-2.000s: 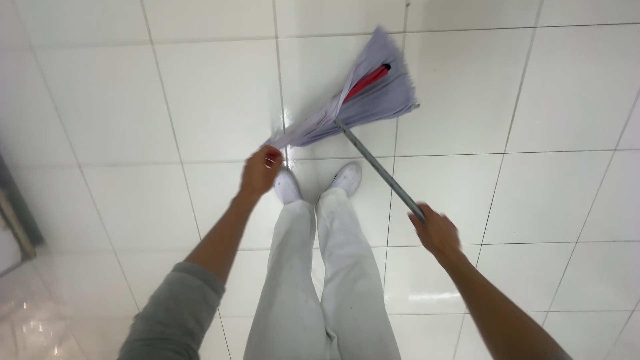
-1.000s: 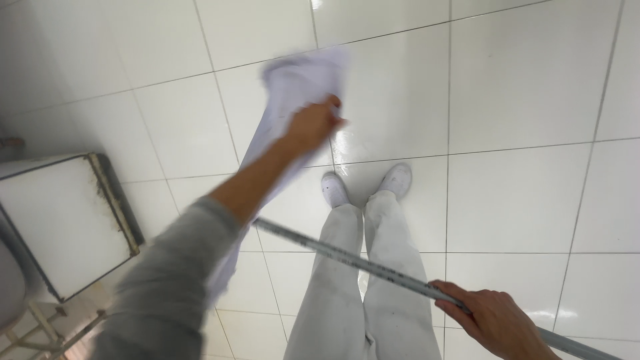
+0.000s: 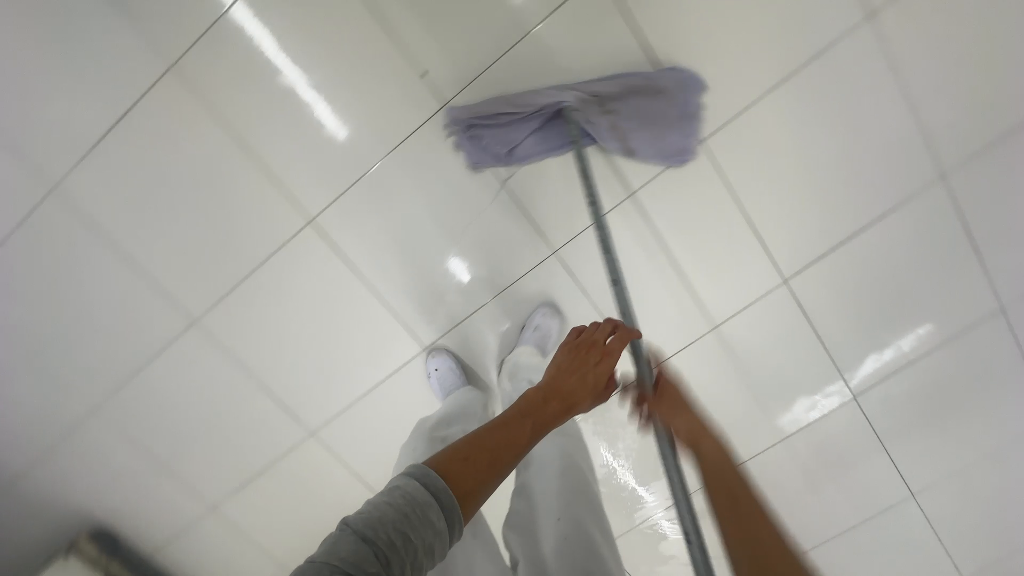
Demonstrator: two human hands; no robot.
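A purple cloth (image 3: pixel 656 120) lies spread on the tiled floor, draped about the foot of a long grey metal pole (image 3: pixel 604 240). My left hand (image 3: pixel 588 364) is at the middle of the pole, its fingers curled against the shaft from the left. Just below it, my right hand (image 3: pixel 668 400) is at the pole from the right, blurred, so its hold is hard to make out. The pole runs on past both hands to the bottom edge. Whatever head the cloth covers is hidden.
Glossy white floor tiles (image 3: pixel 384 264) with dark joints and bright reflections surround the cloth. My white shoes (image 3: pixel 446 373) stand below it. A blurred, dark-edged object (image 3: pixel 112 552) shows at the bottom left corner.
The cloth, held in my left hand a second ago, now lies spread on the floor around the pole's foot. My left hand has let it go and moved to the pole, near my right hand.
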